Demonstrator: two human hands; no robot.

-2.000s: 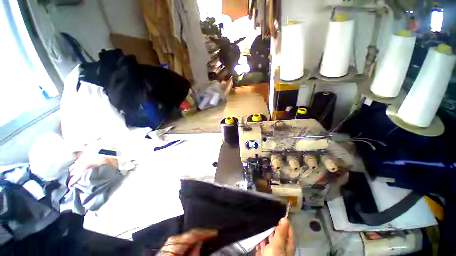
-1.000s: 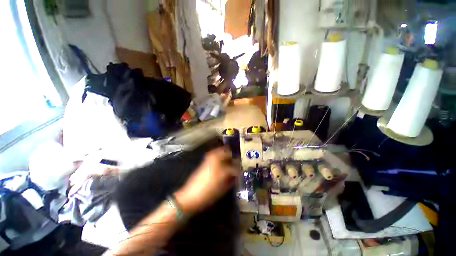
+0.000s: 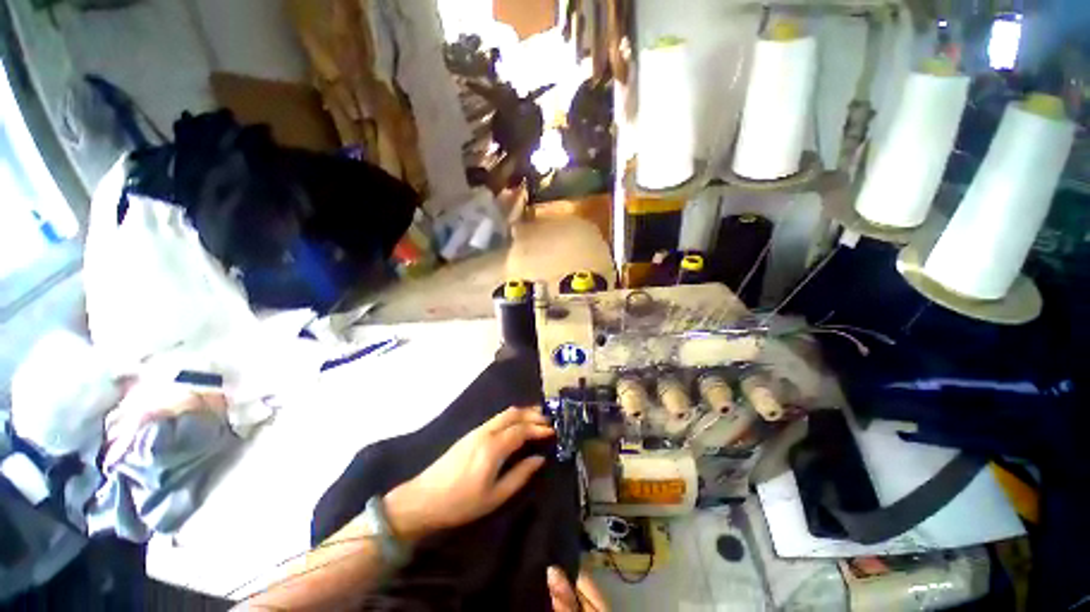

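A large black fabric panel lies on the white table with its right edge along the overlock machine. My left hand lies flat on the panel, fingertips beside the presser foot and needle area. My right hand is at the bottom edge of the picture, mostly cut off, at the panel's near right edge; its fingers show but its grip is unclear. Four beige tension knobs are on the machine's front.
White thread cones stand above the machine. A black bundle sits on a white sack back left. A grey and white garment pile is at the left. A black curved band lies on a white sheet at the right.
The black fabric, earlier held up and then blurred in movement, now lies flat against the machine. My left hand has come down beside the needle area. A cover area on the machine front now shows beside the fabric.
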